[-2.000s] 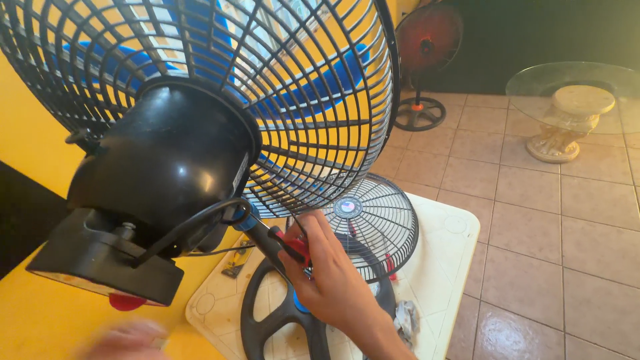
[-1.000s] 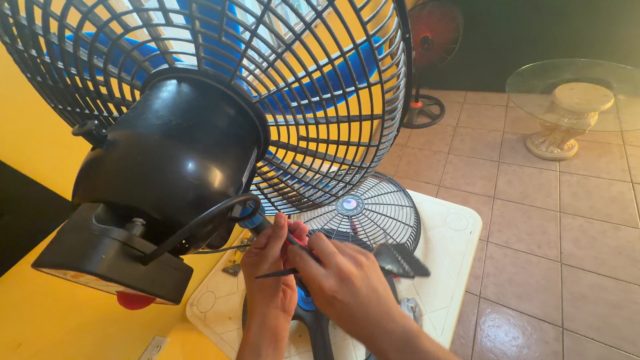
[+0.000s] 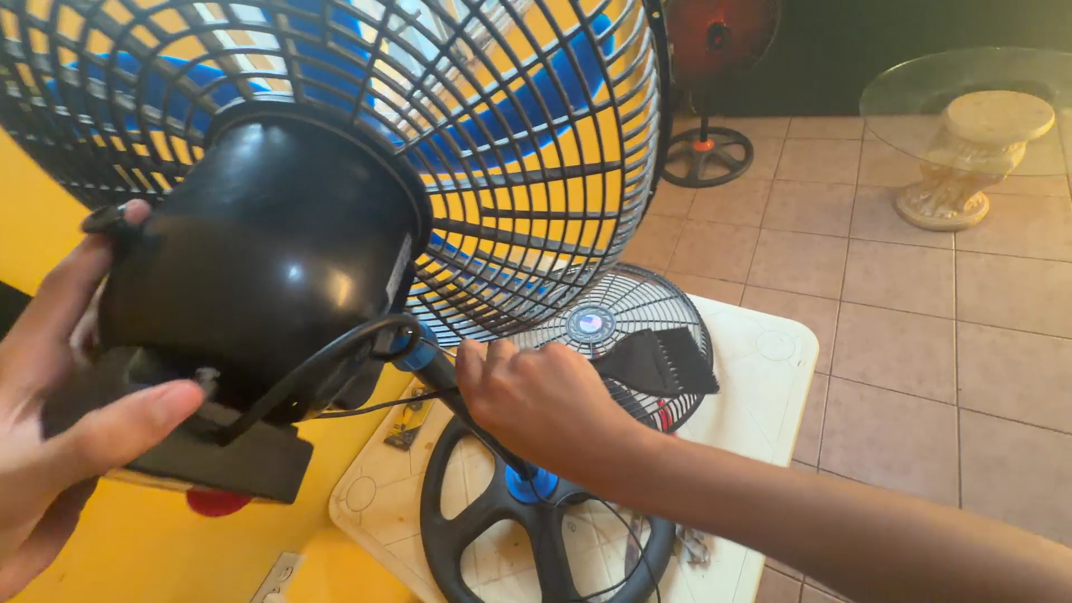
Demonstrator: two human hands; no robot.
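Note:
A pedestal fan stands on its round black base (image 3: 544,548). Its rear grille (image 3: 536,167) and blue blades (image 3: 528,100) fill the upper left, behind the black motor housing (image 3: 276,218). My left hand (image 3: 75,402) grips the back of the housing and the control box (image 3: 226,461), which has a red knob (image 3: 218,501) below. My right hand (image 3: 544,402) is closed at the fan's pole (image 3: 452,394), just below the blue collar (image 3: 413,347). A black flat brush (image 3: 657,362) sticks out beyond that hand, over a detached front grille (image 3: 624,293); its handle is hidden.
A white plastic table (image 3: 754,419) carries the fan base and the loose grille. A black and yellow item (image 3: 406,427) lies near its left edge. Behind are another fan with a red centre (image 3: 716,38) and a glass-topped table (image 3: 904,109) on a stone pedestal.
My left hand has moved from the pole, beside my right hand, to the back of the motor housing. The brush was not visible two seconds ago; it showed beside my right hand one second ago.

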